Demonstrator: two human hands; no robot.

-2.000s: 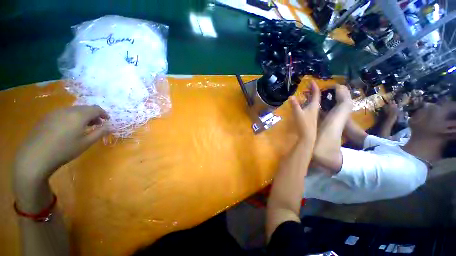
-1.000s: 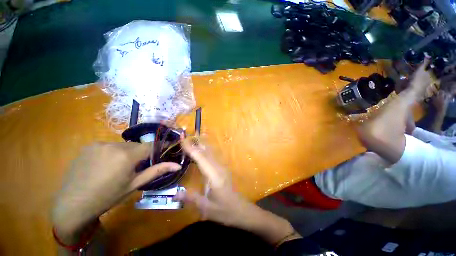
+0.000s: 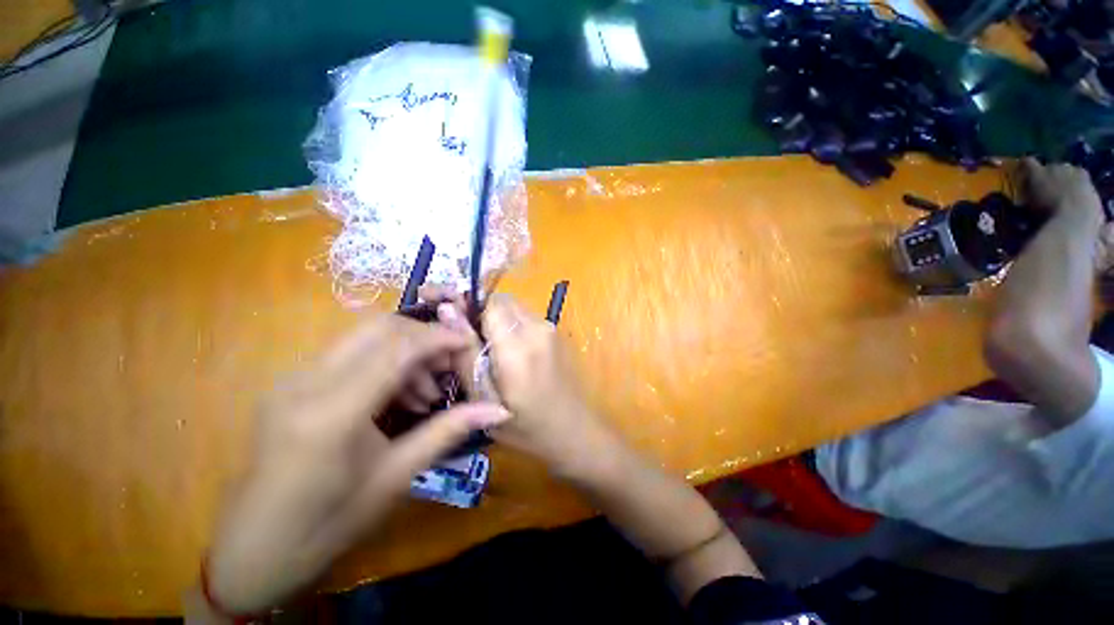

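A black camera housing (image 3: pixel 470 437) sits low between my hands, mostly hidden by them. Its two antennas (image 3: pixel 418 271) stick up behind, and its silver-white slotted bracket (image 3: pixel 455 481) shows below. A black main cable (image 3: pixel 480 226) rises from between my hands to a blurred white wrap with a yellow tag. My right hand (image 3: pixel 531 372) is closed on the cable near its lower part. My left hand (image 3: pixel 348 421) is bent over the housing, thumb towards my right hand; its grip is unclear. No clear ring can be made out in my fingers.
A plastic bag (image 3: pixel 409 153) with handwriting lies behind the housing, clear rings (image 3: pixel 357 266) spilling from it. A heap of black parts (image 3: pixel 855 92) lies on the green surface (image 3: pixel 648 116). At right, a coworker's arm (image 3: pixel 1044 293) reaches to another camera unit (image 3: pixel 953 244) on the orange bench (image 3: pixel 709 293).
The housing came between my hands after the first frame. Since the second, my right hand has closed on the cable, which now stands up over the bag. The view has shifted left.
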